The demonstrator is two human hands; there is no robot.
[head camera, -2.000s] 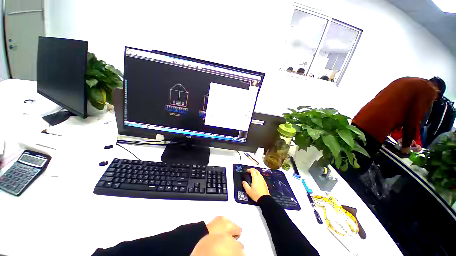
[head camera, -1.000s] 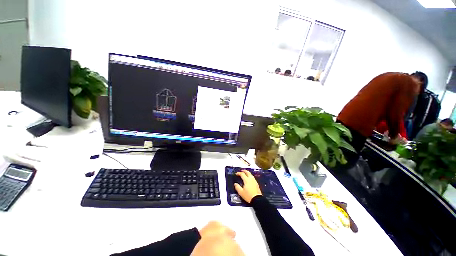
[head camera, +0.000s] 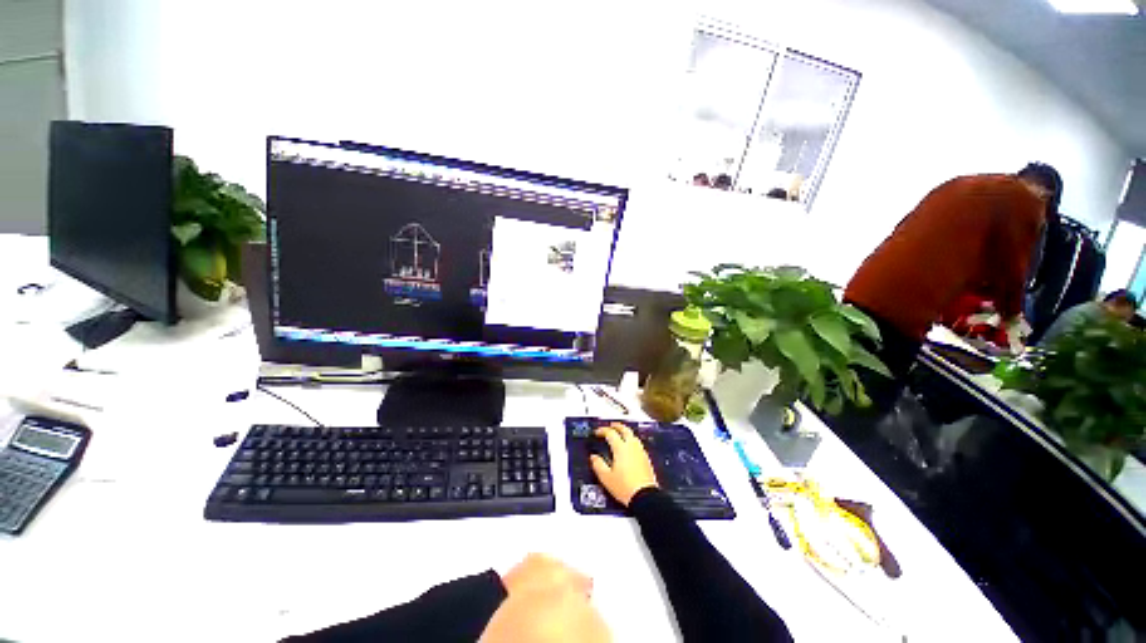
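My right hand (head camera: 622,465) rests on a small dark mouse (head camera: 603,447), mostly hidden under the fingers, on the left part of the dark mouse pad (head camera: 685,472). My left hand (head camera: 543,600) lies at the bottom edge in front of the keyboard, blurred and partly cut off; its fingers cannot be made out. The black keyboard (head camera: 380,472) stands in front of the monitor (head camera: 365,239). The monitor shows thin pattern outlines on black and a white window with a small picture at the right.
A calculator (head camera: 38,465) and second monitor (head camera: 113,220) are at left. A bottle (head camera: 675,364), potted plant (head camera: 792,333), grey holder (head camera: 785,433), blue-black stick (head camera: 752,475) and yellow tape measure (head camera: 832,528) are at right. A person (head camera: 949,258) bends over another desk.
The view has shifted, so the desk things appear further left. A small picture now shows in the white window. My right hand stays on the mouse; my left hand stays near the bottom edge.
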